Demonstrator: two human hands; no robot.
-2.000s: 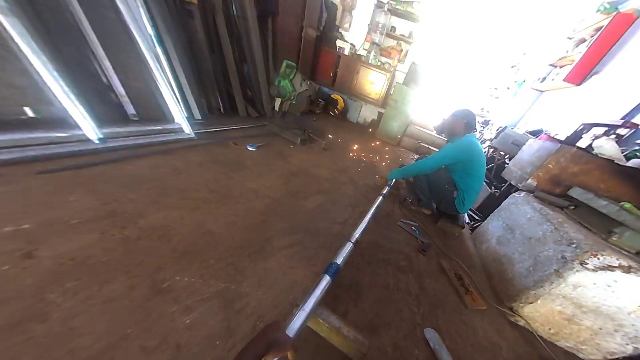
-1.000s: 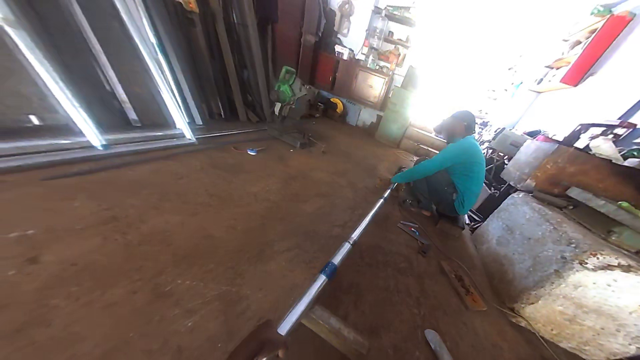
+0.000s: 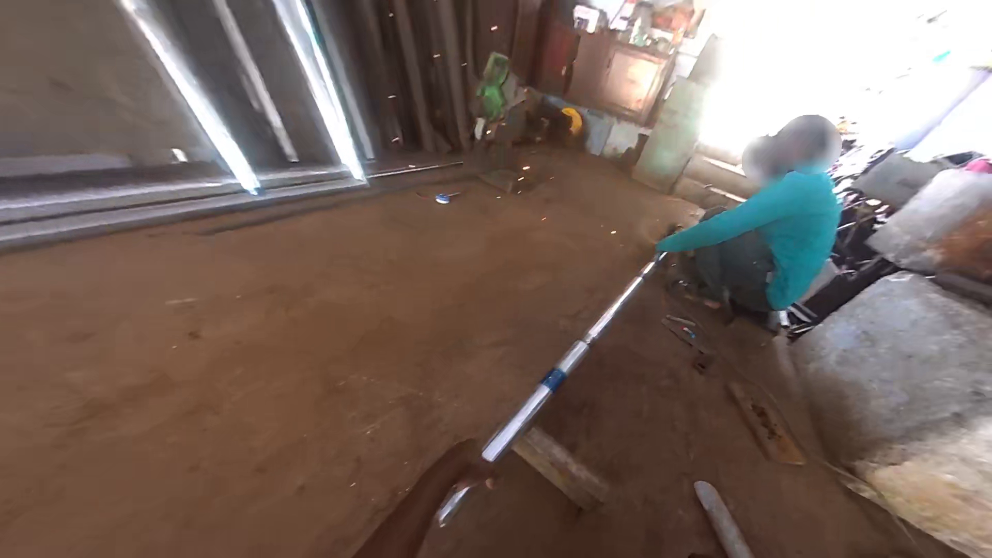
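My left hand (image 3: 467,467) comes in from the bottom and is closed around the near end of a shiny metal tube (image 3: 570,360) that has a blue band. A thinner bright piece shows just below the hand. The tube slants up and away to the right, where a crouching person in a teal long-sleeved shirt (image 3: 802,232) has a hand by its far end. Sparks fly in the air beyond. Beneath the tube, near my hand, a short wooden block (image 3: 562,469) lies on the floor. My right hand is not in view.
Metal bars (image 3: 201,116) lean at the left above long floor rails. At the back stands a green tool (image 3: 494,85), perhaps a cut-off saw. Pliers (image 3: 680,329), a wooden board (image 3: 766,422) and a flat strip (image 3: 722,519) lie right of the tube, near large stone-like blocks (image 3: 899,364).
Sparks, seen two seconds ago but not one second ago, are flying again. My left hand stays at the tube's near end. The view has shifted somewhat.
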